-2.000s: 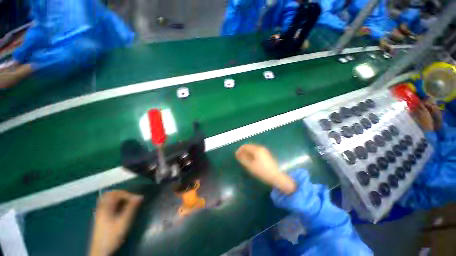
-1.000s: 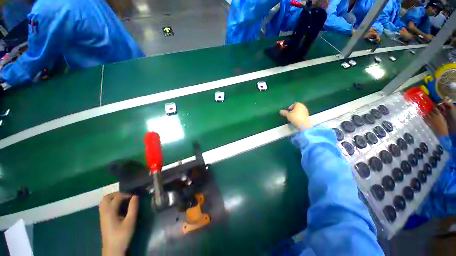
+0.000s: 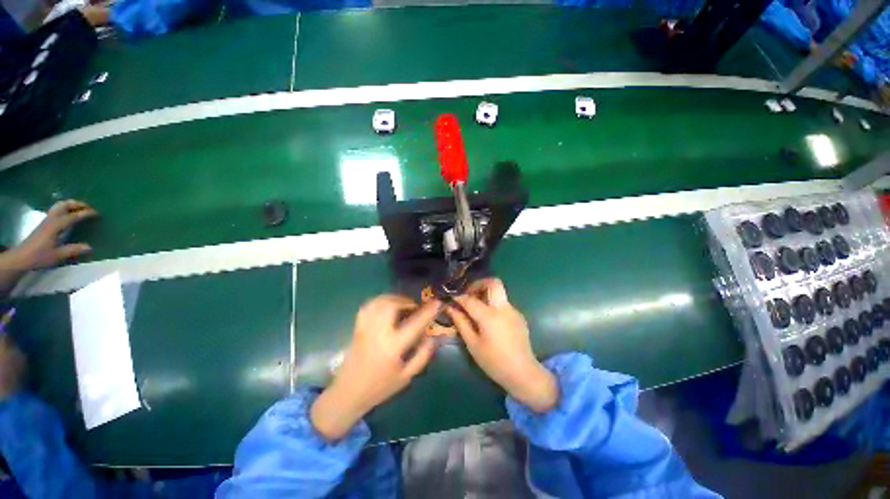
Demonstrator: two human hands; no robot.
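Note:
The black press fixture (image 3: pixel 415 222) stands in front of me at the conveyor's near rail. Its toggle clamp (image 3: pixel 465 226) is upright, with the red clamp handle (image 3: pixel 451 148) on top. My left hand (image 3: pixel 384 341) and my right hand (image 3: pixel 495 329) meet over the orange-brown locating nest (image 3: pixel 441 329) under the clamp. Their fingertips are close together and hide most of the nest. Something small and dark shows between the fingers, but I cannot tell whether either hand grips it.
Square silver-white parts (image 3: pixel 384 121) and a round black part (image 3: pixel 276 211) lie on the green conveyor belt (image 3: pixel 234 166). A blister tray (image 3: pixel 730 232) of black discs is at right. A white paper sheet (image 3: pixel 101 351) lies at left. Another person's hand (image 3: pixel 49 239) reaches in from the left.
My right hand has come back from the belt to the nest, and my left hand has moved in beside it. The view has shifted, showing more of the left side.

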